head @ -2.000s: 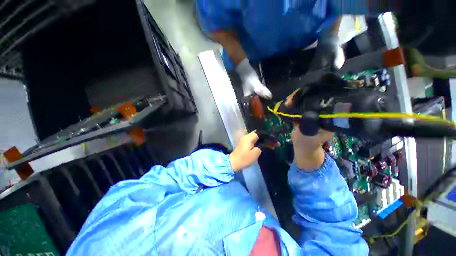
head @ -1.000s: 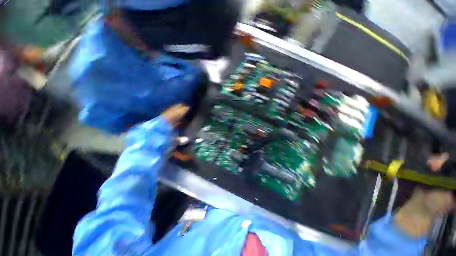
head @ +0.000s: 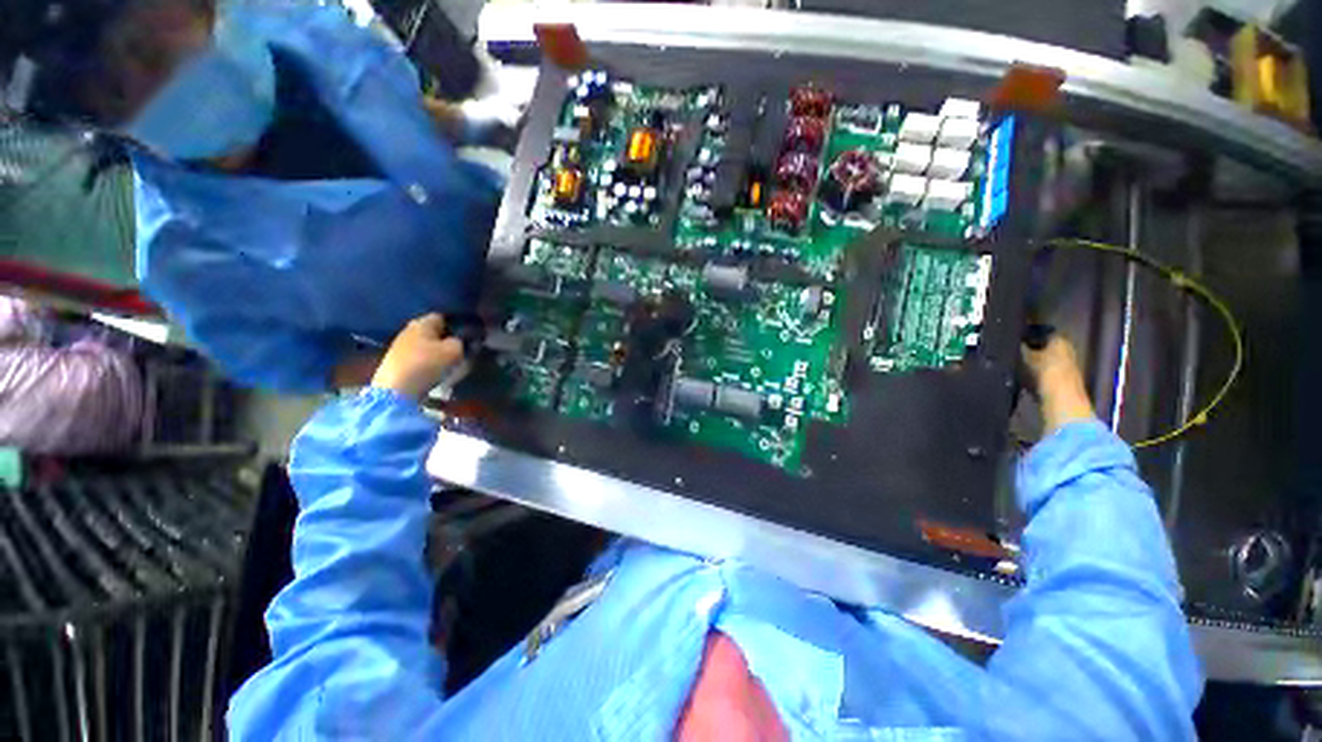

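Note:
The green circuit board (head: 754, 341) lies component side up in the black carrier fixture (head: 899, 449), with copper-red coils (head: 800, 157), white blocks (head: 950, 157) beside a blue strip (head: 998, 171), and grey cylinders. Orange-brown tabs (head: 1027, 87) sit at the fixture's corners. My left hand (head: 423, 355) grips the fixture's left edge, black covers on its fingertips. My right hand (head: 1056, 374) is at the fixture's right edge, its fingertips in black covers and partly hidden; it appears to hold that edge.
A coworker in blue (head: 312, 218) leans in at the left, a gloved hand near the fixture's upper left. Silver conveyor rails (head: 696, 529) run in front and behind. A yellow wire (head: 1240, 341) loops at the right. A black slotted rack (head: 123, 558) stands lower left.
The electric screwdriver seen over the board two seconds ago is out of view. My right hand has come in from the far right to the fixture's right edge. The view has turned and the whole board shows.

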